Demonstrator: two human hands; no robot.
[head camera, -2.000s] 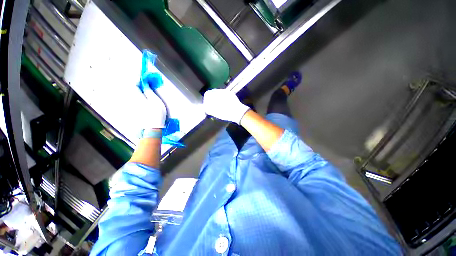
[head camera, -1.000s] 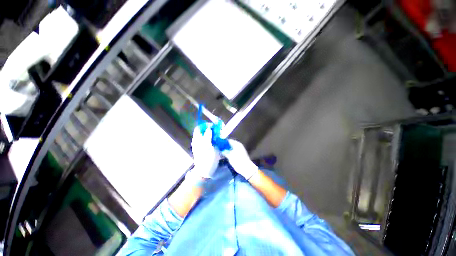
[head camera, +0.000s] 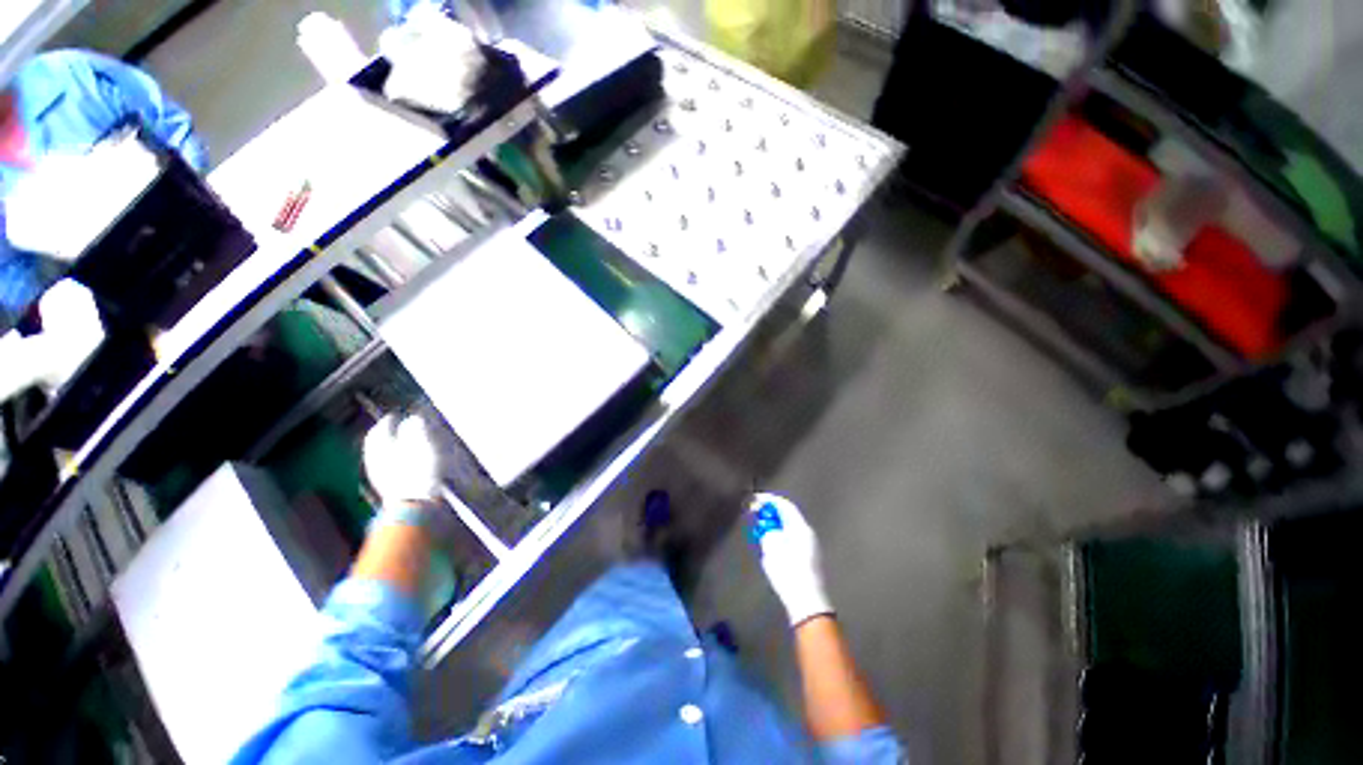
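My right hand (head camera: 792, 562), in a white glove, is closed around a crumpled wad of bright blue film (head camera: 767, 520), held over the grey floor. My left hand (head camera: 401, 460), also gloved, is over the gap in the conveyor line, close to the near left side of a chassis (head camera: 516, 351). No film shows in it, and whether its fingers are closed is not clear. That chassis lies flat on the line, its top white and bare. A second chassis (head camera: 224, 598) lies at the lower left, partly behind my left sleeve.
A ball transfer table (head camera: 733, 172) adjoins the line's far end, past a green section (head camera: 643, 307). A person in light blue is at the upper left beside a black-fronted unit (head camera: 165, 247). A rack with red bins (head camera: 1151, 232) stands upper right. A green-topped trolley (head camera: 1158, 598) is lower right.
The view has shifted along the line. My hands, together at the blue film before, are now apart: the right has moved out right with the film, the left is over the line.
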